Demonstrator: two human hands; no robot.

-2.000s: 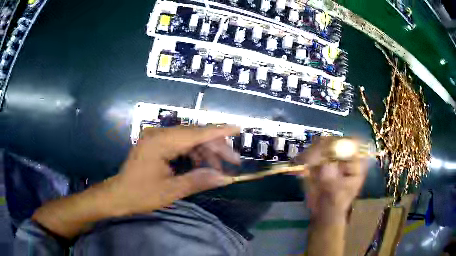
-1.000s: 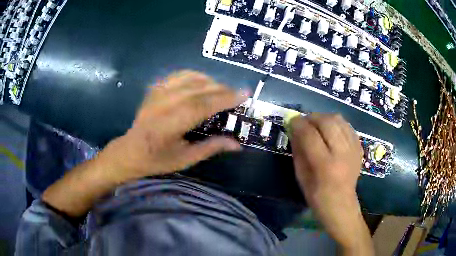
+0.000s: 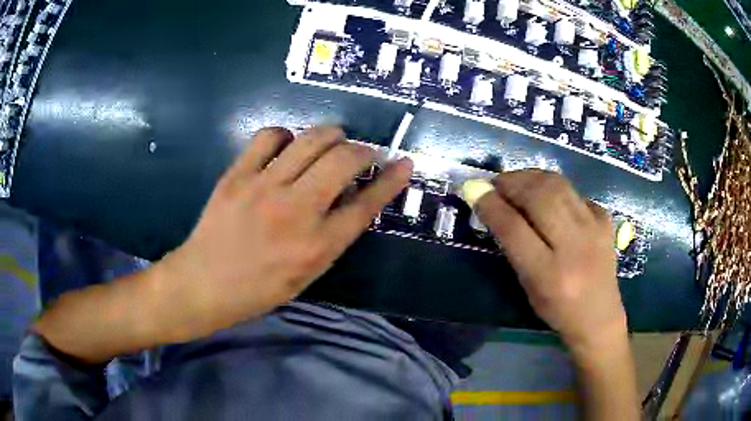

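Note:
A long white tray with a dark circuit board and white block components [image 3: 445, 220] lies nearest me, partly hidden under both hands. My left hand [image 3: 276, 214] lies over its left part, fingers bent, index fingertip on the board by a short white stub lead [image 3: 400, 136]. My right hand [image 3: 556, 238] is over its right part, with a pale yellow finger cot [image 3: 477, 191] on one digit pressing at the tray's far side. Whether either hand grips a copper strip is hidden. A yellow disc component [image 3: 625, 235] shows right of my right hand.
More white trays with boards [image 3: 486, 89] lie in parallel rows beyond. A pile of copper contact strips [image 3: 729, 222] is at the right. Further units [image 3: 26, 62] stand at the far left. A pale rail [image 3: 700, 37] borders the bench.
The copper strip seen between my hands two seconds ago no longer shows. Both hands moved onto the near tray. Since one second ago, my left fingers have come down onto the board.

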